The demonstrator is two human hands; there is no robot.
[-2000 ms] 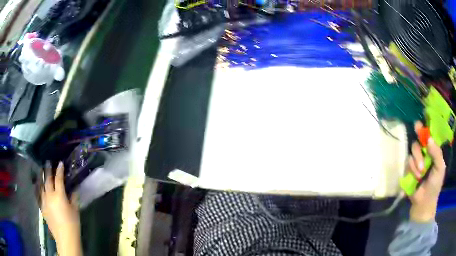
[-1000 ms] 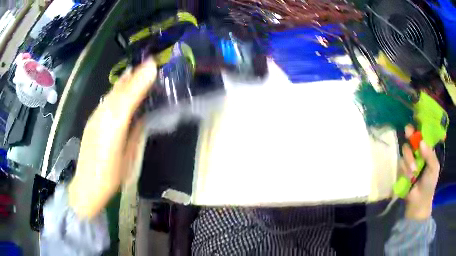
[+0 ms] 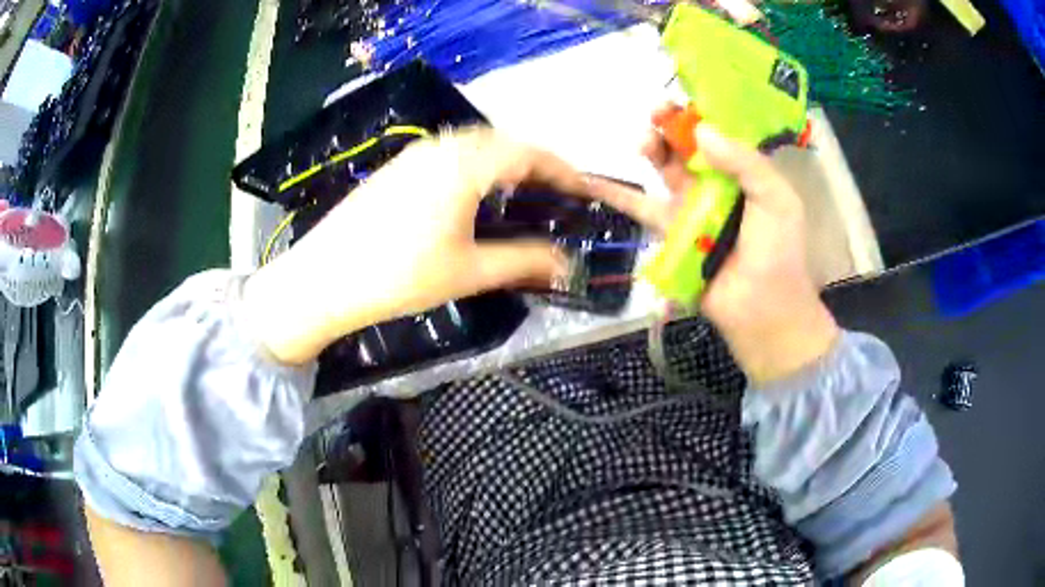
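My right hand [image 3: 762,247] grips the lime-green soldering gun [image 3: 733,86], with its orange-red trigger near my fingers. My left hand [image 3: 458,224] is bare and blurred, its thumb and fingers apart, over the black housings. The main housing [image 3: 367,120] is a long black box with a yellow wire [image 3: 344,157] curved along it. A smaller black housing [image 3: 607,269] with blue and red wires lies just right of my left fingertips. Another black part [image 3: 424,344] lies under my left wrist. My left hand and forearm hide the middle of the housings.
Blue wires [image 3: 481,34] lie at the far side and green wires [image 3: 837,57] at the far right. A white board [image 3: 573,103] is under the work. The dark green conveyor [image 3: 149,161] runs on the left. The gun's grey cord [image 3: 573,415] crosses the checked apron.
The black housings have come from the conveyor side onto the white board in front of me. My right hand has brought the gun inward from the right. My left hand has moved right over the housings.
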